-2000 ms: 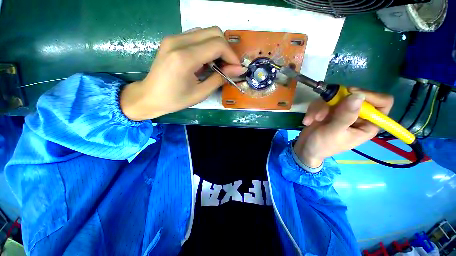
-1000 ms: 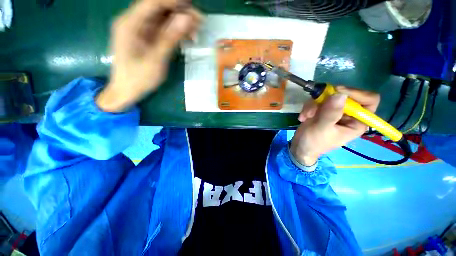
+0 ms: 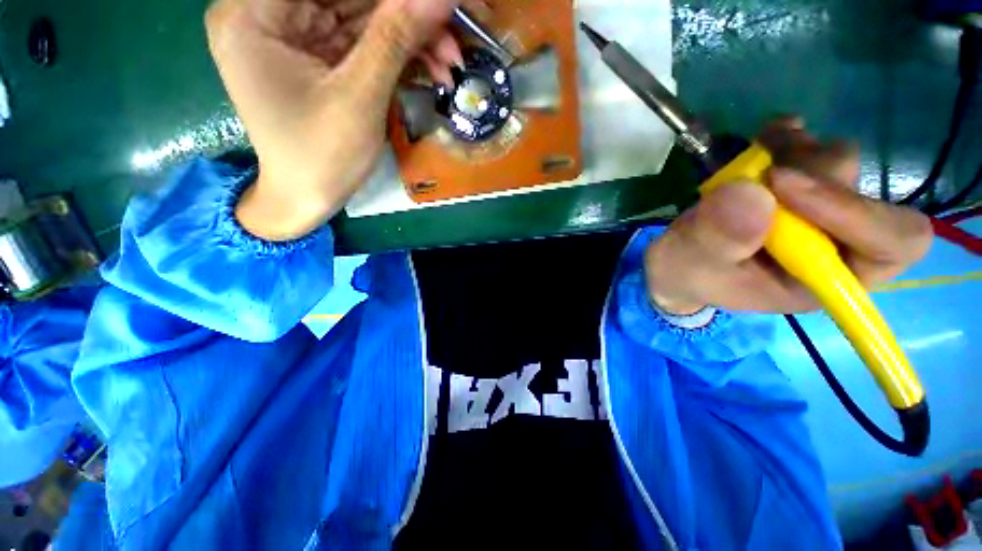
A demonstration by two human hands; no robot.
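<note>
The round board assembly [image 3: 475,98], a black disc with bright pads and a pale yellow centre, sits on the orange-brown jig [image 3: 431,178]. My left hand [image 3: 323,92] is over the jig's left side with fingertips at the disc's upper left edge. It holds thin metal tweezers [image 3: 481,31], which point down to the right above the disc. My right hand [image 3: 781,221] grips the yellow handle of the soldering iron [image 3: 824,274]. The iron's tip points up and left, off the jig's right edge and apart from the disc.
A white pad [image 3: 630,135] lies under the jig on the green bench [image 3: 167,92]. A solder spool [image 3: 27,256] stands at the left bench edge. A small dark unit [image 3: 42,41] lies at the upper left. Black cables run at the right. A blue sleeve [image 3: 43,366] shows at far left.
My left hand has come back from the left to the disc, tweezers showing. The iron has drawn off the disc to the right. The view has shifted, so the jig sits higher and tilted.
</note>
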